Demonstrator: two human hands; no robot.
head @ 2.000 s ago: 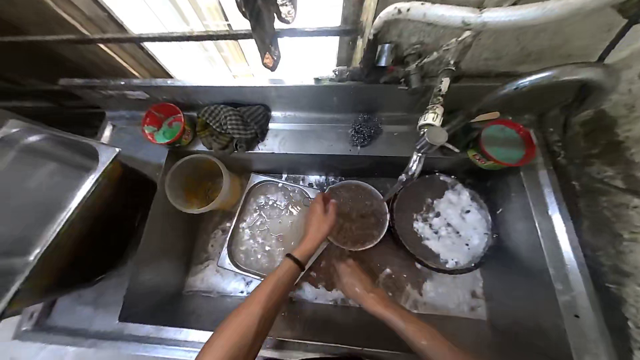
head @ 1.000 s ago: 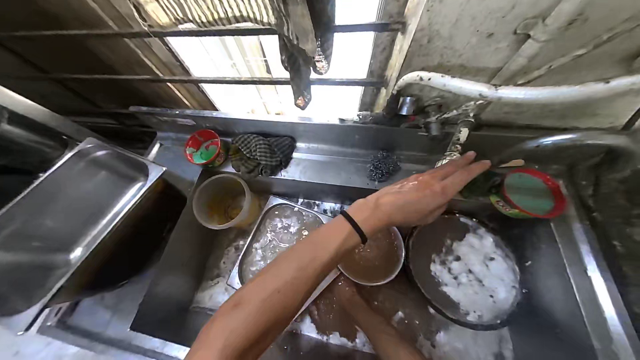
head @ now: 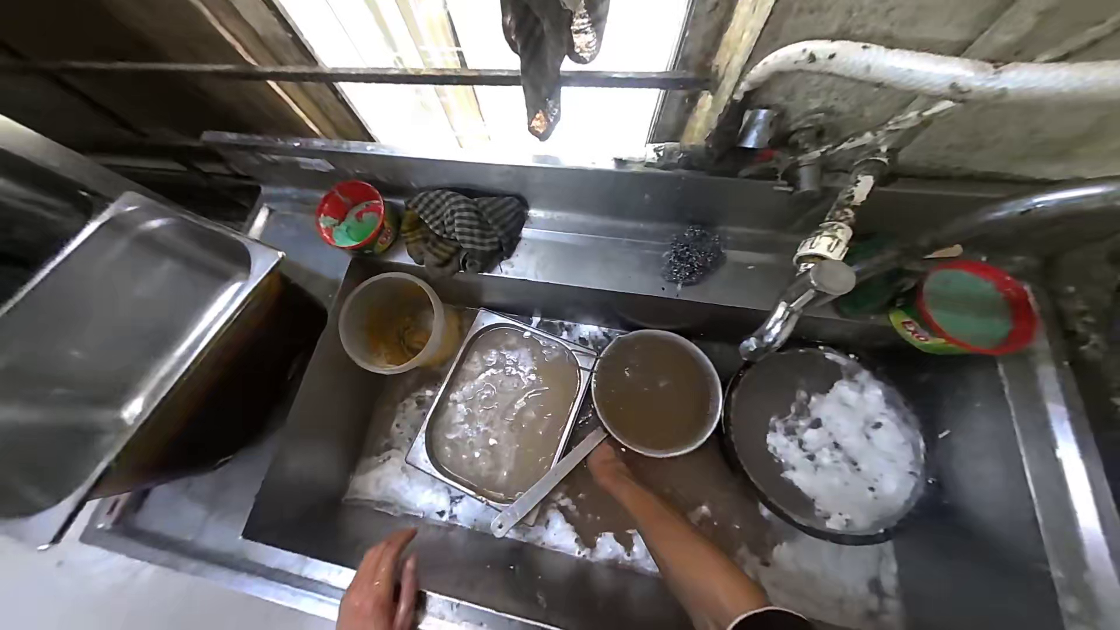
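My left hand (head: pixel 381 582) is empty at the sink's front edge, fingers slightly apart. My right hand (head: pixel 610 465) reaches to the lower left side of a round saucepan (head: pixel 656 394) full of murky brown water; its fingertips are hidden, so its grip cannot be told. The saucepan's metal handle (head: pixel 549 481) points toward the lower left, over the corner of a square steel pan (head: pixel 503 411) filled with cloudy, foamy water. Right of the saucepan sits a round dark pan (head: pixel 827 442) with white suds. A translucent plastic tub (head: pixel 391 322) with yellowish residue stands at the left.
Above the sink are a curved metal faucet (head: pixel 792 306), a steel-wool scourer (head: pixel 693 255), a checkered cloth (head: pixel 468 229) and two red-rimmed tubs of green paste (head: pixel 354 217), (head: pixel 976 306). A large steel container (head: pixel 131 350) stands left. Brown water and suds cover the sink floor.
My left hand was at the saucepan's left side, then raised near the faucet, and is now down at the sink's front edge. My right hand has stayed low beside the saucepan.
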